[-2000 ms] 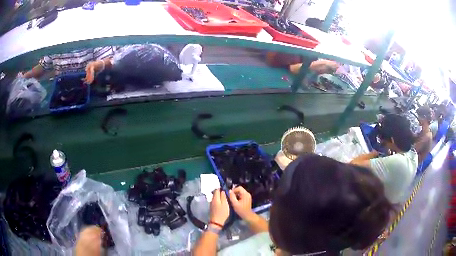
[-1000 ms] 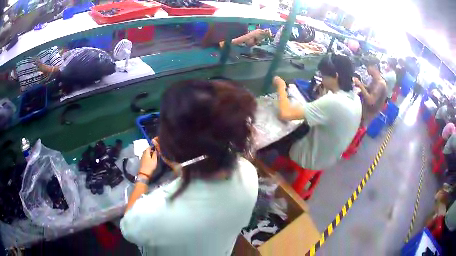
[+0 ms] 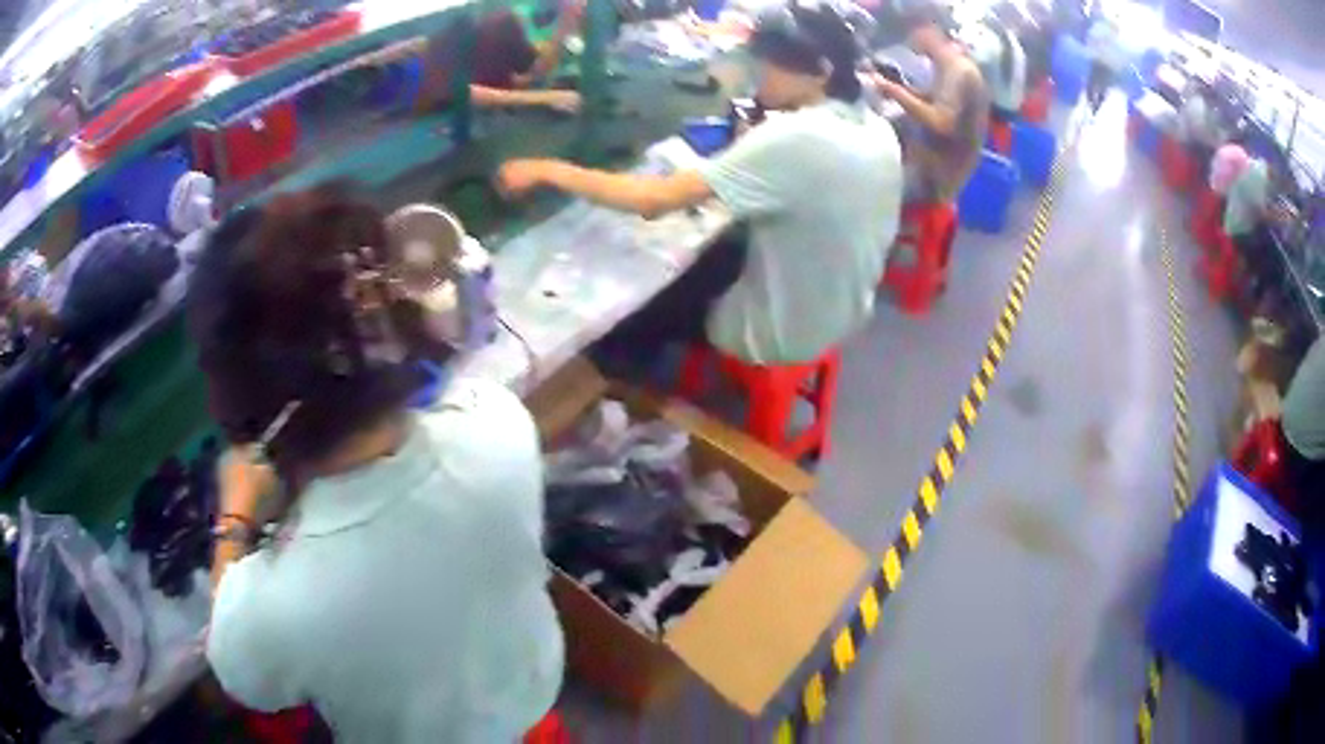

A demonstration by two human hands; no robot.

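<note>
Neither of my hands is in view. Nearest in front of me, a seated person in a pale green shirt [image 3: 392, 581] works at the bench, one hand raised near the head; what it holds is hidden. A clear poly bag [image 3: 80, 618] stands on the bench at the lower left. Black plastic housings [image 3: 172, 516] are heaped beside it. An open carton [image 3: 778, 603] on the floor holds bags and dark parts.
A desk fan [image 3: 424, 247] stands beyond the person's head. Another person [image 3: 814, 204] sits on a red stool [image 3: 770, 400] farther along. Yellow-black floor tape [image 3: 930, 487] runs along the aisle. A blue bin [image 3: 1235, 596] with black parts stands at right.
The view has swung right from the bench toward the aisle. The carton, floor tape and blue bin show more fully. The hand seen at the lower left edge two seconds ago is out of view.
</note>
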